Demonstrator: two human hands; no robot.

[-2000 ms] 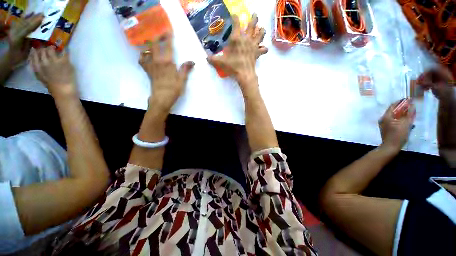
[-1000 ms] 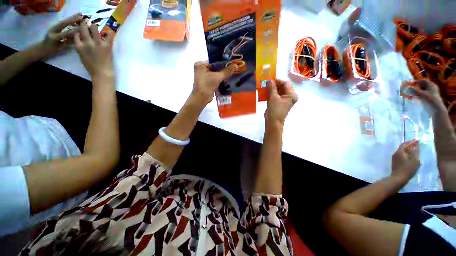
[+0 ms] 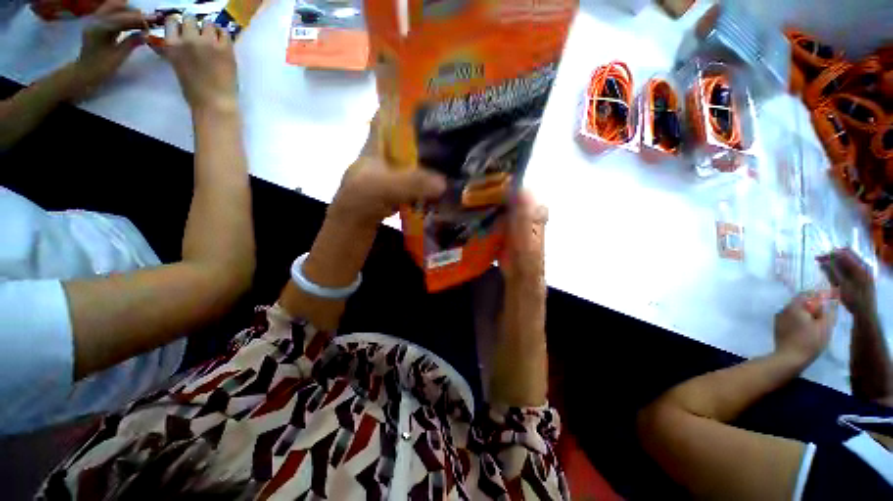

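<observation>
An orange retail box with a dark picture panel is held up in front of me, tilted and blurred, above the table's near edge. My left hand grips its left side, with the thumb across the lower front. My right hand holds its lower right side; the fingers are partly hidden behind the box. The box looks opened out in depth, with a yellow side at its left. Three orange cord coils in clear plastic lie on the table to the right of the box.
Another orange box lies on the white table at far left. A small orange card and clear plastic lie at right. A loose cord pile is far right. Workers' arms reach in from the left and right.
My hands first lay over a flat box, then lifted it and held it up. It has since come nearer and turned, its yellow side now at the left instead of the right.
</observation>
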